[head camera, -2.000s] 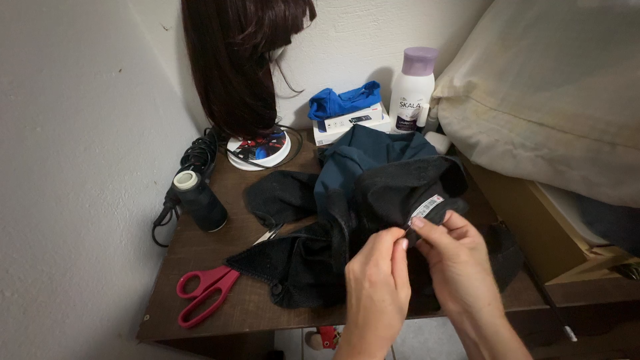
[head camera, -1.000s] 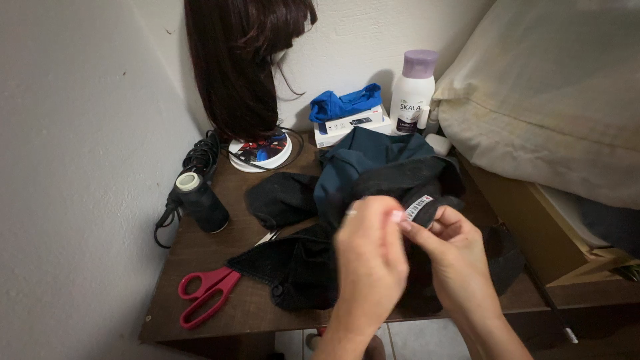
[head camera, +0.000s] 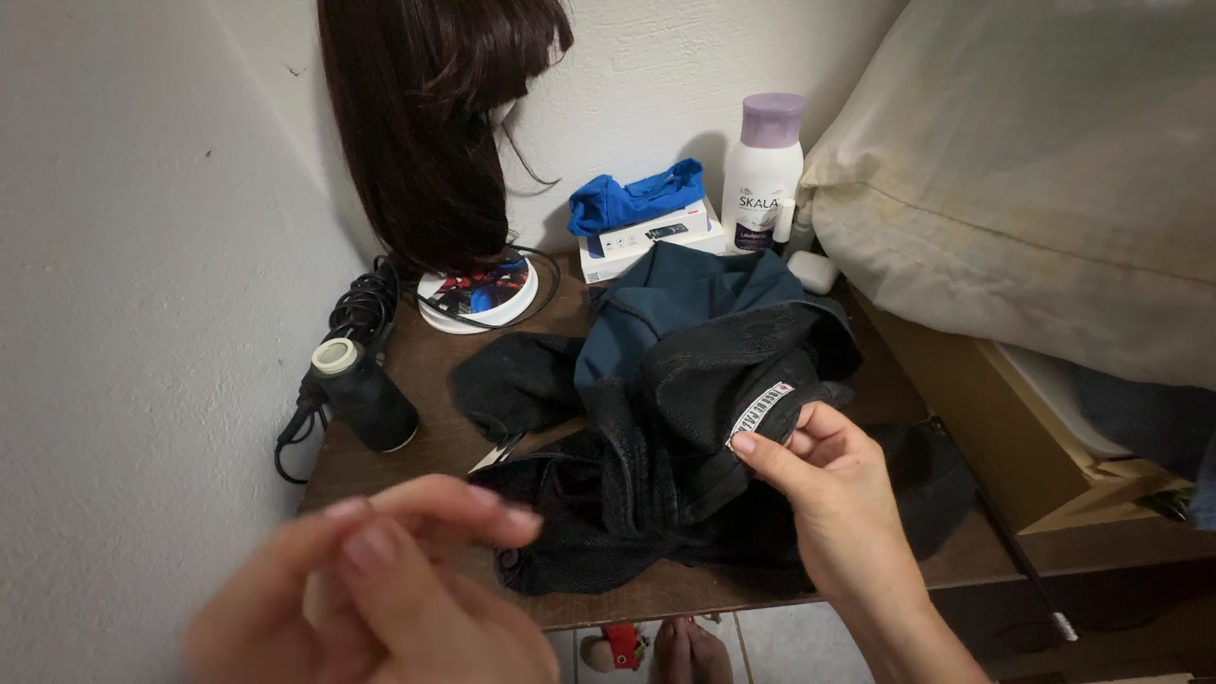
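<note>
A black garment (head camera: 722, 380) with dark teal lining fabric (head camera: 632, 332) lies bunched on the brown wooden table. My right hand (head camera: 836, 475) pinches its edge beside a white label with writing (head camera: 760, 413). Blurred and close to the camera, my left hand (head camera: 380, 579) is raised at the lower left, away from the cloth. Its thumb and fingertips are together; whether something thin is between them cannot be told. Metal scissor blades (head camera: 499, 452) show from under the garment, their handles hidden behind my left hand. Left of the garment stands a spool of black thread (head camera: 366, 394).
Behind the garment are a blue cloth (head camera: 636, 197) on a white box (head camera: 655, 242), a white Skala bottle (head camera: 762, 180) and a dark wig (head camera: 427, 123) above a round white base (head camera: 480, 294). Coiled black cable (head camera: 366, 304) runs along the left wall. A pale cushion (head camera: 1026, 171) overhangs the right.
My left hand has moved from the label area, down and left toward the camera, and now covers the red scissor handles seen before. My right hand still holds the garment by the label.
</note>
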